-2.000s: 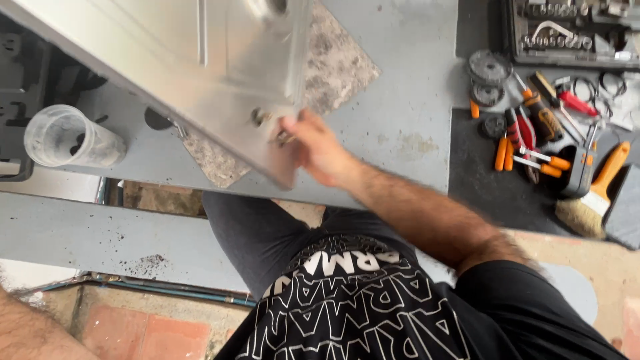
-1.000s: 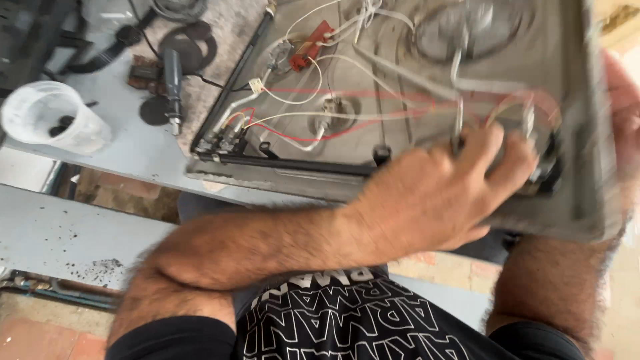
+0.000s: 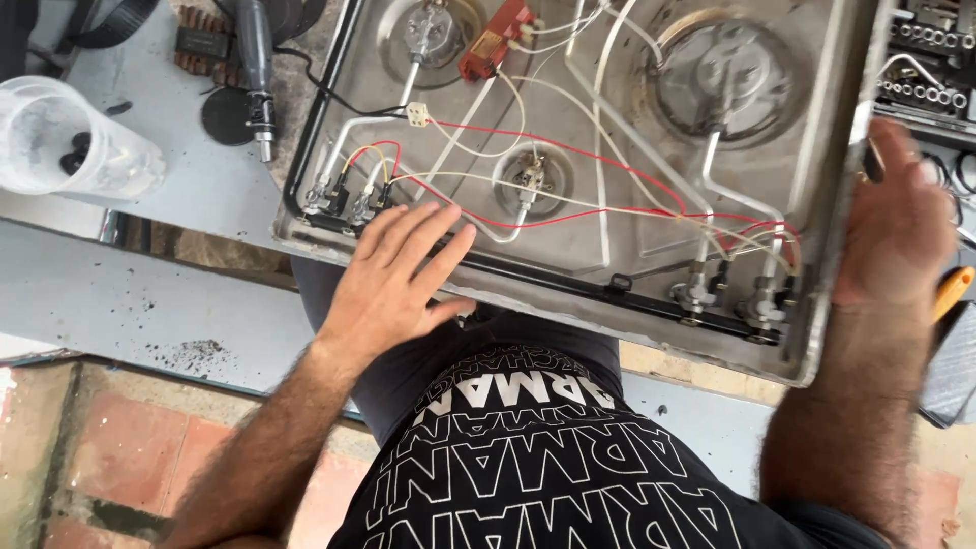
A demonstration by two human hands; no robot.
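A gas cooktop (image 3: 564, 244) shows its underside, with aluminium gas tubes, burner undersides and red and white wires. My left hand (image 3: 404, 274) rests with fingers spread over its near edge, beside the gas valves (image 3: 358, 202) at the left. At the right edge is my right hand (image 3: 892, 213), blurred, its grip unclear. Two more gas valves (image 3: 724, 301) sit at the near right corner on the black gas manifold pipe (image 3: 557, 286). A red ignition module (image 3: 496, 42) lies near the top, and a white terminal block (image 3: 417, 114) joins red and black wires.
A clear plastic tub (image 3: 84, 145) with dark pieces stands at the left. Beside the cooktop are a screwdriver-like tool (image 3: 259, 76) and a dark round disc (image 3: 229, 116). A socket set (image 3: 926, 69) and an orange handle (image 3: 953, 293) are at the right. Dark crumbs (image 3: 194, 357) lie on the bench.
The metal panel, raised at the left earlier, now lies with its wired underside in view. My left hand has moved from the right-hand valves to the near left edge.
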